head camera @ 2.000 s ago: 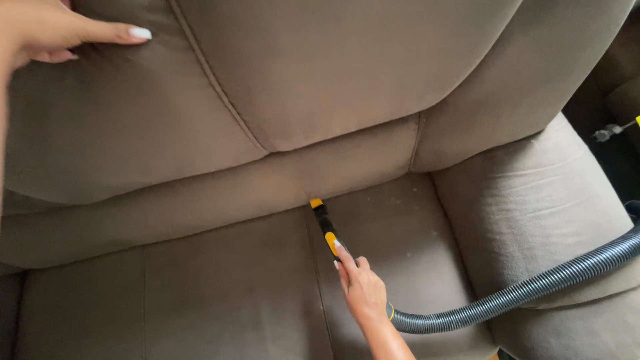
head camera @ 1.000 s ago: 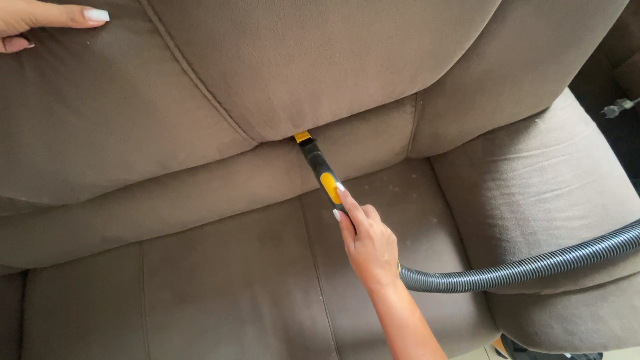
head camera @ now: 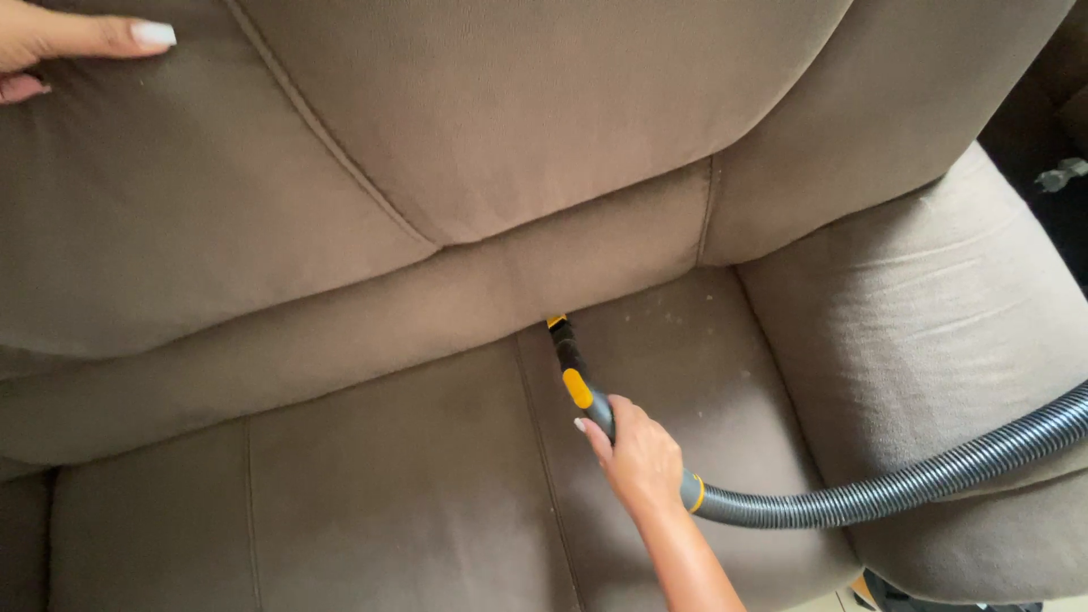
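My right hand (head camera: 644, 459) is closed around the dark grey, yellow-trimmed handle of a vacuum cleaner (head camera: 586, 399). Its yellow-edged nozzle (head camera: 557, 323) meets the crease where the brown fabric sofa's backrest joins the seat. From behind my wrist a ribbed grey vacuum hose (head camera: 850, 508) curves off to the right over the armrest. At the upper left my left hand (head camera: 68, 38), partly cut off by the frame, rests against the backrest cushion (head camera: 221, 187) with thumb and finger apart. Small light specks lie on the seat cushion (head camera: 671, 374) right of the nozzle.
The padded armrest (head camera: 943, 323) rises at the right. Beyond it a plug-like grey object (head camera: 1061, 175) shows against a dark area. Below the sofa's front edge, a dark and orange object (head camera: 901, 595), partly hidden, sits on the tiled floor (head camera: 820, 603).
The nozzle has come down from the lower edge of the upper back cushion to the crease at the seat, my right hand moving with it. My left hand stays at the backrest.
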